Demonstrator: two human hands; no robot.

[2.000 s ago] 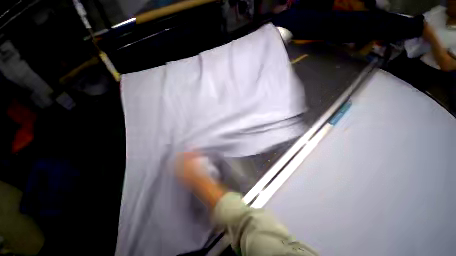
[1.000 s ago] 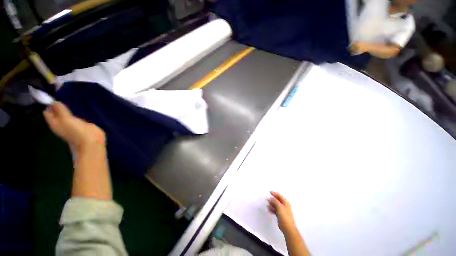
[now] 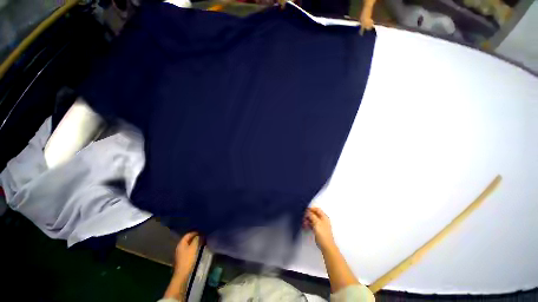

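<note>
A large navy fabric ply (image 3: pixel 248 118) spans the table width and lies over the left part of the white fabric ply (image 3: pixel 425 135). My left hand (image 3: pixel 187 250) grips the navy cloth's near edge beside the metal guide rail (image 3: pixel 202 274). My right hand (image 3: pixel 317 221) grips the navy cloth's near right corner over the white ply. Both fingertips are partly hidden by cloth. The navy cloth is blurred between my hands and hides most of the rail.
A wooden smoothing stick (image 3: pixel 439 236) lies on the white ply at the right. Another person's hand (image 3: pixel 367 23) holds the far navy corner. The fabric roll (image 3: pixel 74 133) and a crumpled pale cloth pile (image 3: pixel 76 197) are at the left.
The navy ply has come across the rail onto the white ply. My left hand has moved right and down to its edge, and my right hand has taken hold of its corner.
</note>
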